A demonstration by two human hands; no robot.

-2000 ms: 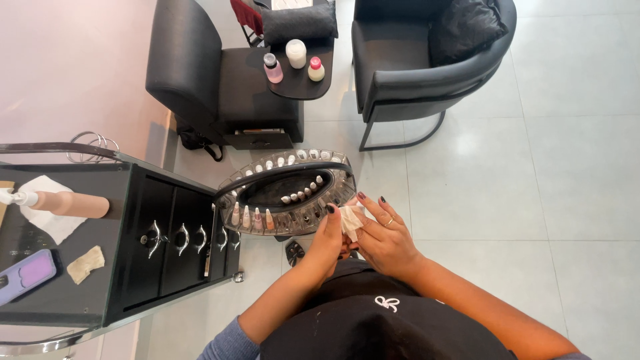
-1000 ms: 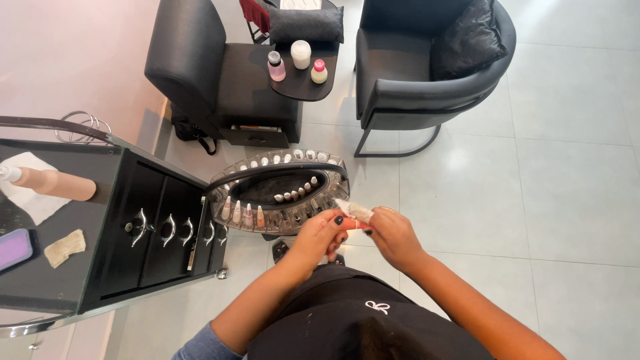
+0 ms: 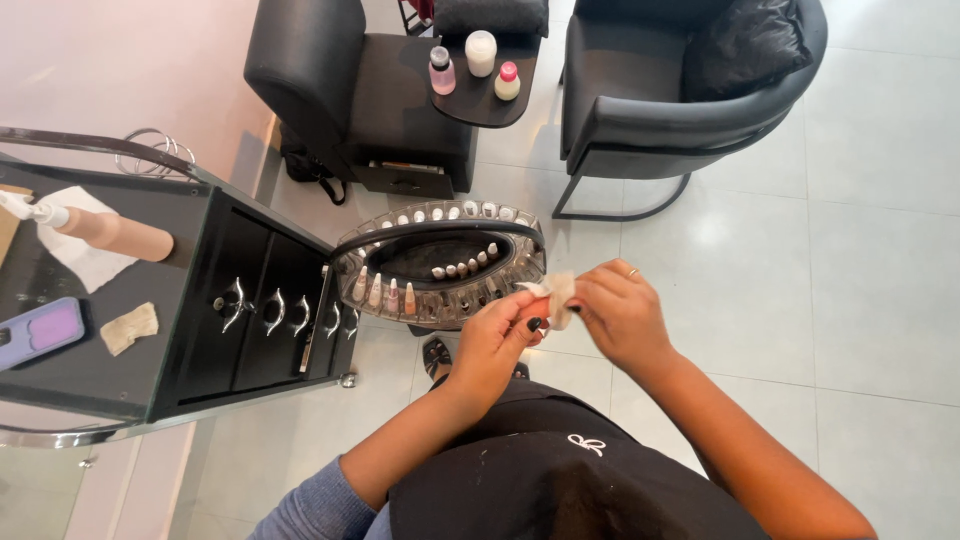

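Observation:
In front of my body, my left hand [image 3: 491, 345] pinches a small orange item [image 3: 534, 309] whose kind I cannot tell; its far end is partly hidden by a crumpled beige-white wipe [image 3: 561, 296]. The wipe is gripped by my right hand [image 3: 622, 311], pressed against the orange item. Just beyond my left hand stands a clear oval carousel caddy [image 3: 442, 313] with a black handle [image 3: 435, 231]. White-capped bottles [image 3: 470, 208] fill its far edge, several pointed-cap bottles [image 3: 393, 295] stand at its near left, and a row of small white-topped items [image 3: 463, 268] lies in its middle.
At left is a black drawer trolley [image 3: 247, 330] with a pump bottle [image 3: 112, 232], white paper [image 3: 90, 262], a used wipe [image 3: 129, 328] and a phone [image 3: 41, 332]. Ahead are a black seat [image 3: 412, 97], a small tray table [image 3: 480, 111] holding bottles, and a black armchair [image 3: 675, 124].
My hands first held the wipe close together; one second ago the orange item showed between them. Now the wipe is around or against its end.

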